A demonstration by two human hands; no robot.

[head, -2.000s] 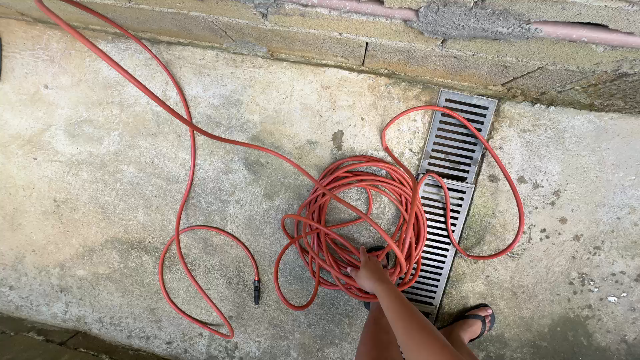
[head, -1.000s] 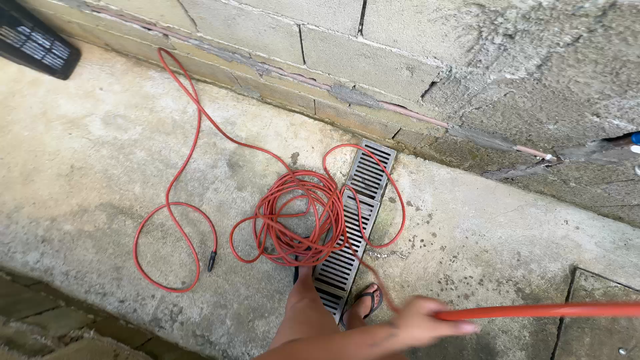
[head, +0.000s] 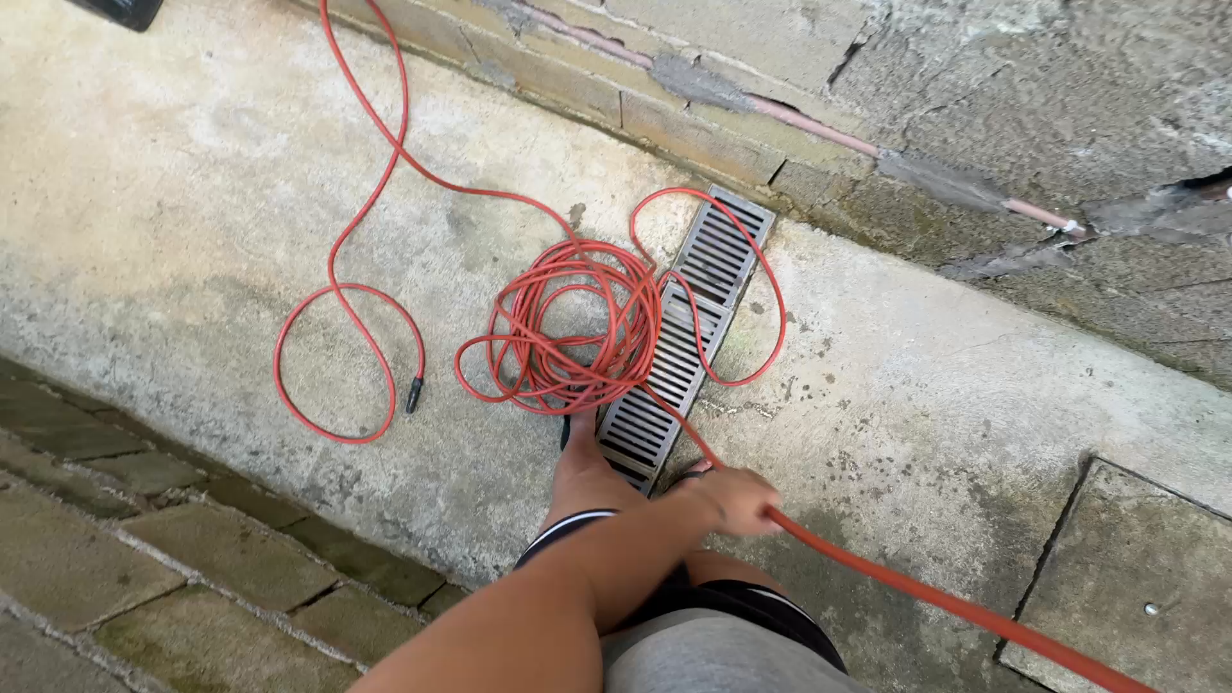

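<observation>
My left hand is closed around a red hose, just right of my legs. From my hand one stretch runs up-left to the loosely coiled heap of the same hose, and the other stretch slopes down to the right edge, out of the frame. The heap lies on the concrete by my foot and overlaps the metal drain grate. A loose loop crosses the grate's upper part. To the left, another length ends in a black connector on the ground. My right hand is outside the view.
A concrete block wall with an embedded pink pipe runs along the top. Stone or block masonry borders the lower left. At right is a square concrete cover. Part of a black container shows at the top left.
Two seconds ago a hand was at the coil; my left hand now holds a hose stretch to the right of it. Since one second ago my left hand keeps its hold. The view has shifted.
</observation>
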